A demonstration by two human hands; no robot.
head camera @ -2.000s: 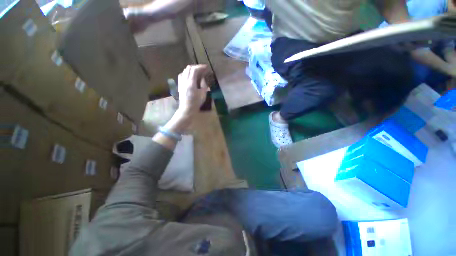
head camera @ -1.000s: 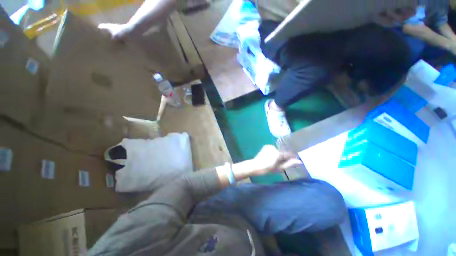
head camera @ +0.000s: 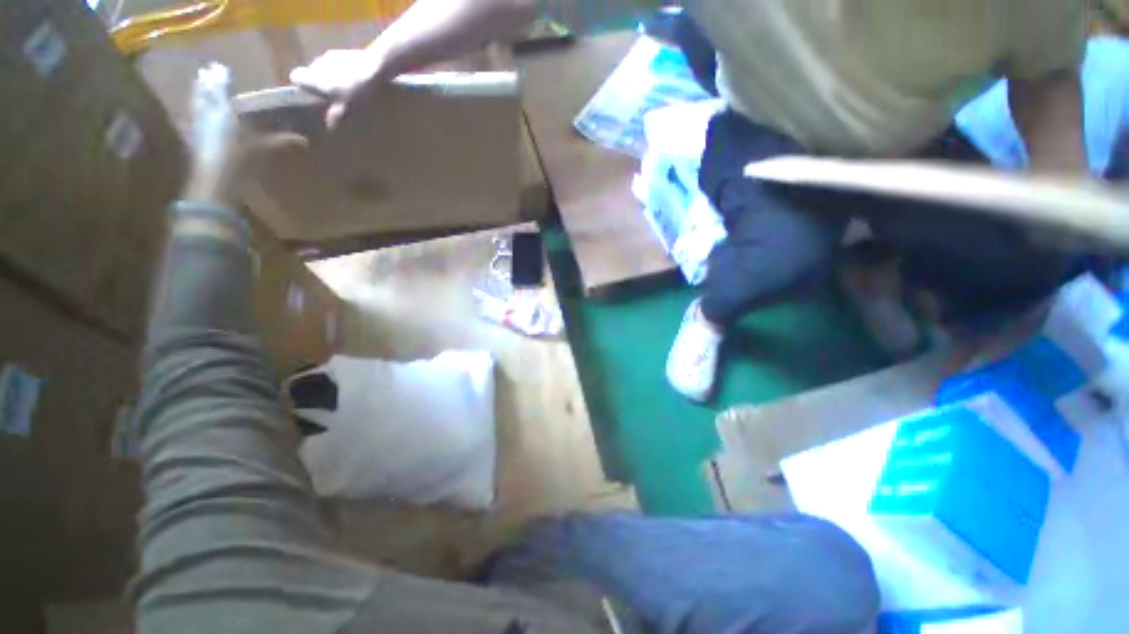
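My left hand (head camera: 229, 139) is raised at the upper left, blurred, its fingers and thumb spread beside the left end of a brown carton (head camera: 396, 155). Whether it touches the carton is unclear. The carton stands at the back of the wooden board (head camera: 545, 409). Another person's hand (head camera: 344, 77) rests on its top edge. My right hand is not in view.
Stacked cartons (head camera: 74, 186) line the left. A white bundle (head camera: 415, 427), a black phone (head camera: 526, 260) and a clear plastic item (head camera: 520, 312) lie on the board. Blue retail boxes (head camera: 966, 483) stand on the white-covered table at right. A seated person (head camera: 854, 74) is ahead.
My left hand has moved from above my knee to the upper left, beside the carton. The carton now stands farther back and right. The upright bottle no longer stands where it was.
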